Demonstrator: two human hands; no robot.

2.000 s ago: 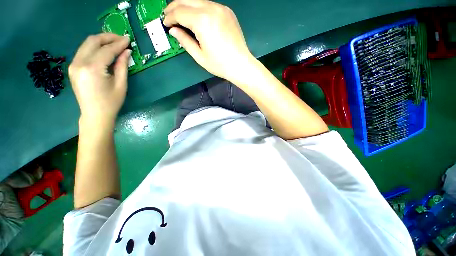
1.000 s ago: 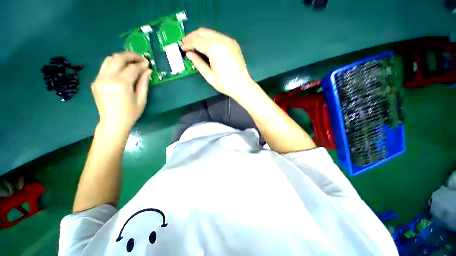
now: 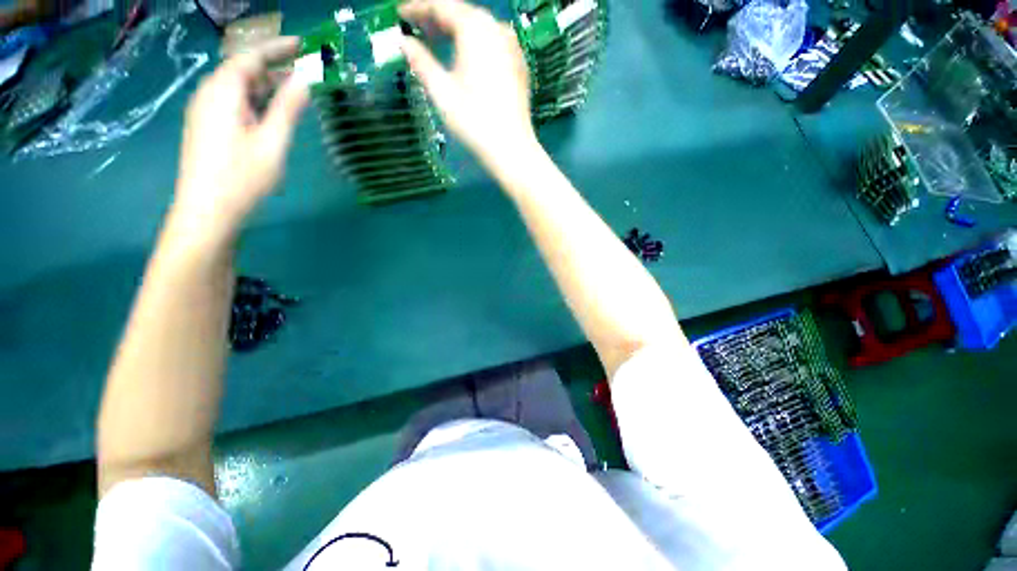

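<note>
A green circuit board panel (image 3: 355,45) with white blocks is at the top of a tall stack of panels (image 3: 385,151) at the far side of the bench. My left hand (image 3: 248,123) has its fingertips and thumb at the panel's left edge. My right hand (image 3: 474,78) has its fingertips and thumb at the right edge. Whether the panel rests on the stack or is slightly above it cannot be told. The fingertips are partly blurred. A black component pile (image 3: 257,312) lies beside my left forearm, partly hidden by it. A smaller pile (image 3: 643,245) lies right of my right forearm.
A second panel stack (image 3: 563,61) stands right of my right hand. Clear wrap (image 3: 123,106) lies at far left. Clear bags (image 3: 764,39), a dark post (image 3: 848,61) and more boards (image 3: 887,178) are at right. A blue crate of boards (image 3: 842,480) and a red stool (image 3: 892,318) are below the bench edge.
My hands have moved from the near side of the bench to the stack at the far side, and the panel is no longer at the near side. The view has shifted forward over the bench.
</note>
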